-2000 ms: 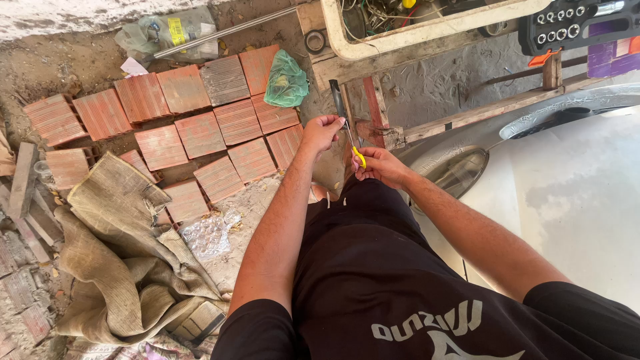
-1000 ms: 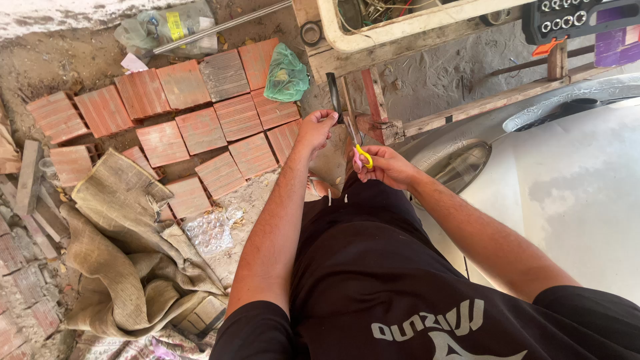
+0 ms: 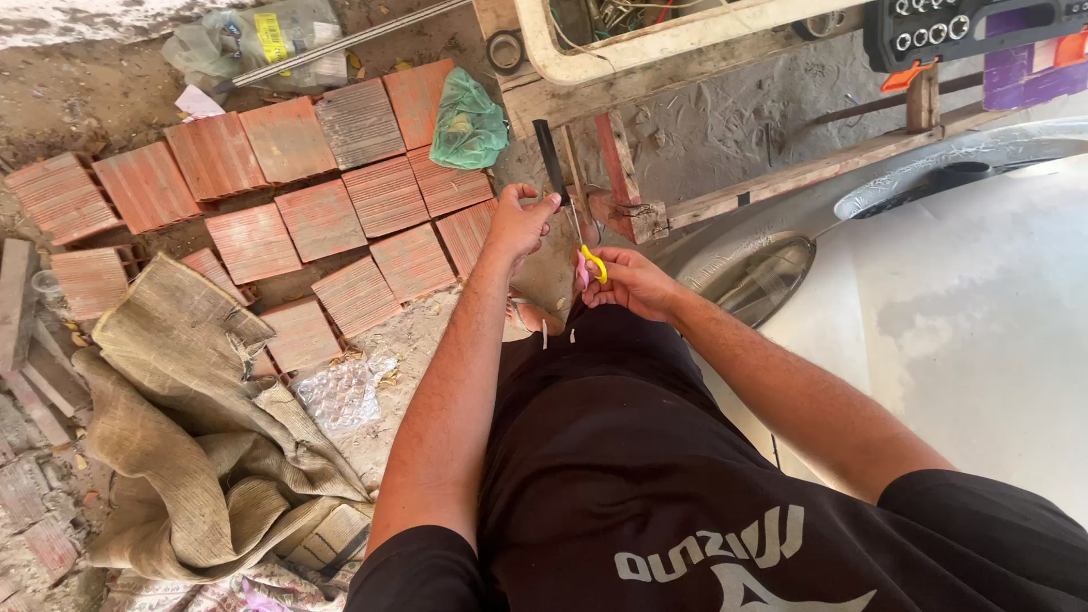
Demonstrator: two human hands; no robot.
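In the head view my left hand (image 3: 520,225) is raised in front of my body, thumb and fingertip pinched at the lower end of a narrow black strip (image 3: 550,157). The strip slants up and to the left from the fingertips. Just right of it, my right hand (image 3: 629,280) holds a small pair of scissors (image 3: 593,265) by the yellow and pink handles. The thin metal blades point up toward the strip's lower end, close to my left thumb. Whether the blades touch the strip cannot be told. The inner side of my left hand is partly hidden.
Hollow clay bricks (image 3: 319,219) and a green plastic bag (image 3: 470,119) lie left. Brown sacking (image 3: 195,399) is lower left. A wooden bench (image 3: 629,85) bears a tape roll (image 3: 505,53), a pale-rimmed tray (image 3: 671,47) and a socket set (image 3: 935,34). A car's body (image 3: 960,280) stands close at right.
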